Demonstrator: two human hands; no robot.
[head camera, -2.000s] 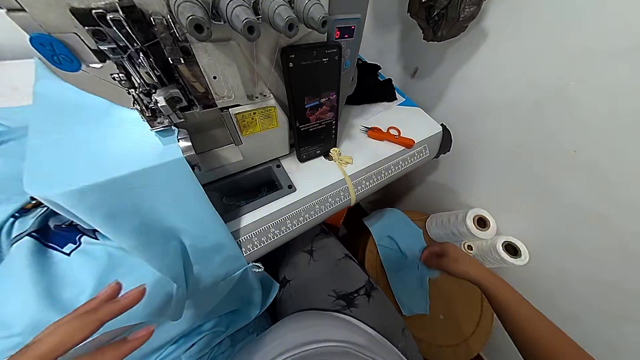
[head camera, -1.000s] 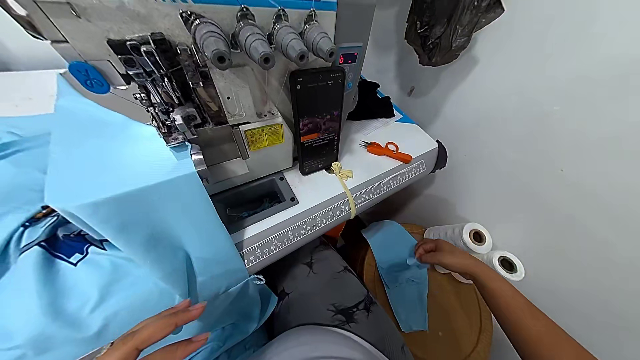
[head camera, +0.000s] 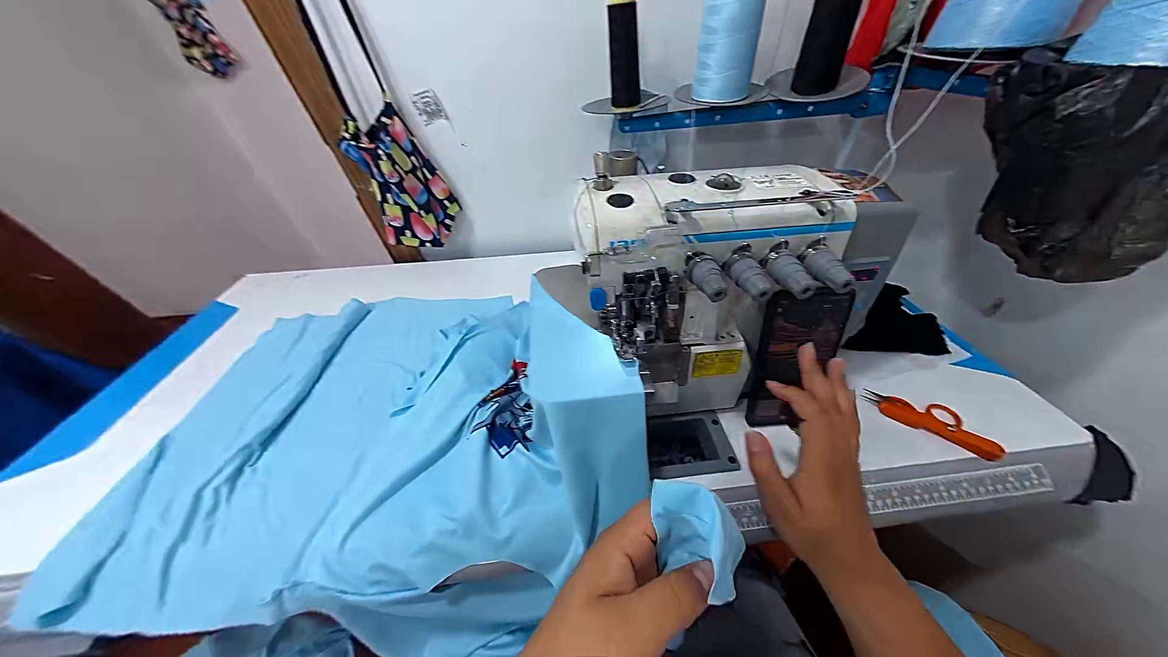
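Observation:
My left hand (head camera: 630, 584), low in the middle of the view, pinches a folded edge of light blue fabric (head camera: 695, 529) between thumb and fingers. My right hand (head camera: 817, 456) is raised with its fingers spread in front of the smartphone (head camera: 792, 351), holding nothing; whether it touches the screen cannot be told. The phone leans upright against the overlock sewing machine (head camera: 721, 219). A large light blue garment piece (head camera: 365, 474) with a dark blue and red print spreads over the table left of the machine, its folded part reaching the needle area.
Orange thread snips (head camera: 940, 427) lie right of the phone, near black fabric (head camera: 899, 324). A measuring tape (head camera: 958, 488) runs along the front edge of the white table (head camera: 292, 274). Thread cones (head camera: 727, 46) stand behind the machine. A black plastic bag (head camera: 1077, 173) hangs at right.
My right hand has left the light blue piece on the round stool and risen to the phone. My left hand, earlier open over the garment, now holds fabric. The view has swung up and left.

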